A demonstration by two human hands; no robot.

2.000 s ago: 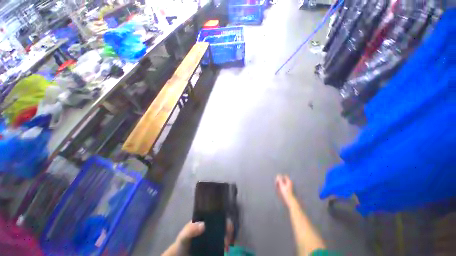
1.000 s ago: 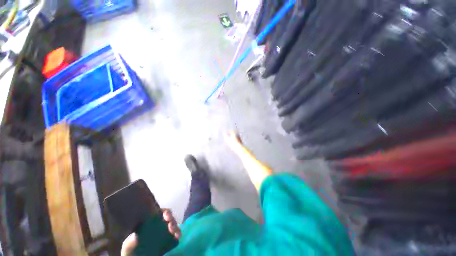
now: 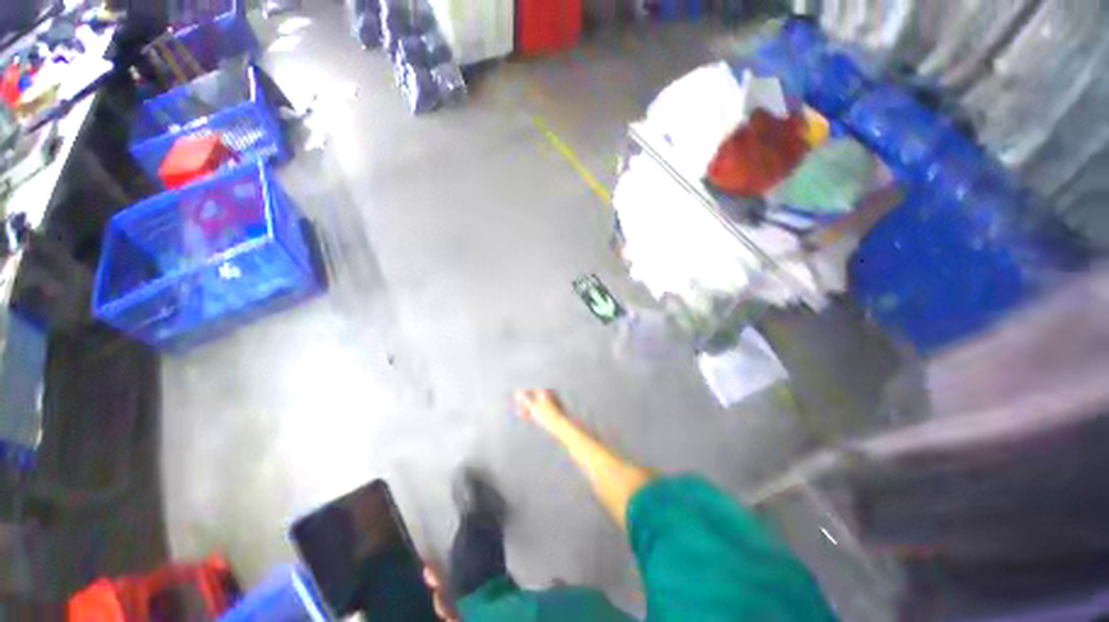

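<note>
A black smartphone (image 3: 365, 549) with a dark screen is at the bottom, left of centre, above the floor. My left hand (image 3: 438, 592) is shut on it; only a few fingers show at the phone's right edge, and the rest is hidden or cut off by the picture's edge. My right hand (image 3: 536, 405) is stretched out over the grey floor near the centre. It is small and blurred; I see nothing in it, but its finger posture is unclear.
Blue crates (image 3: 292, 249) stand at the left beside a long table (image 3: 49, 152). An orange-red crate (image 3: 158, 593) is at the bottom left. A large white bag (image 3: 675, 207) with coloured scraps and blue sacks (image 3: 936, 273) lie at the right. Dark garments (image 3: 1022, 486) fill the lower right.
The view has moved forward along the aisle. The bench and hanging blue cloth have left view; the white bag, blue sacks and orange-red crate have appeared. The phone stays in my left hand.
</note>
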